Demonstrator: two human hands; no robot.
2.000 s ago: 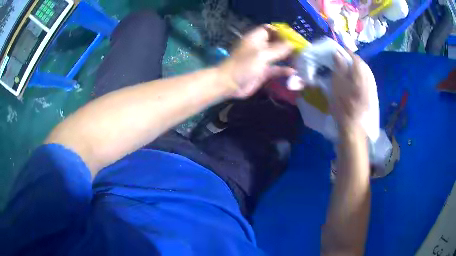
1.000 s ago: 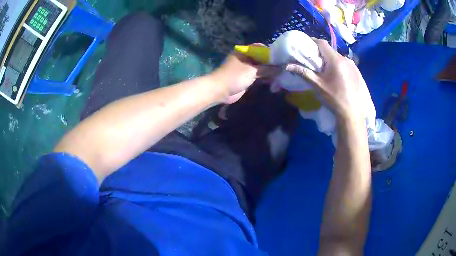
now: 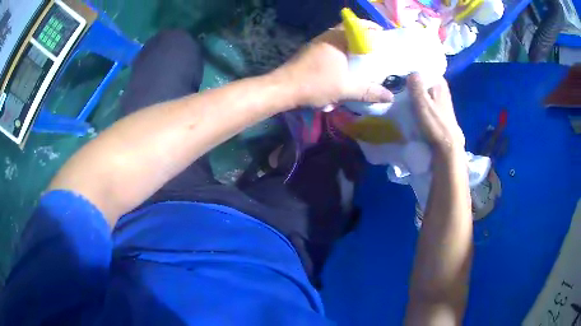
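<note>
A plush unicorn (image 3: 404, 60) with a plump white head is held at the blue machine, its dark eye facing up. Its yellow horn (image 3: 357, 33) points away. A yellow wing (image 3: 376, 130) and the pink and purple mane (image 3: 310, 127) hang toward the lap. My left hand (image 3: 328, 70) grips the head beside the horn, thumb below the eye. My right hand (image 3: 433, 114) holds the head and neck from the other side, thumb near the eye. Limp white cloth of the body reaches the round nozzle mount (image 3: 487, 196). The nozzle pipe is hidden.
The blue machine surface (image 3: 382, 255) lies at the right, with a red-handled tool (image 3: 497, 132) by the mount. A blue crate (image 3: 487, 43) holding skins is at the top. The scale (image 3: 48, 57) with a lit green display and a blue stool (image 3: 102, 48) are at upper left.
The unicorn's head has turned so its eye, horn and mane show more clearly. My left hand has moved from the horn onto the head. Both hands still hold the toy.
</note>
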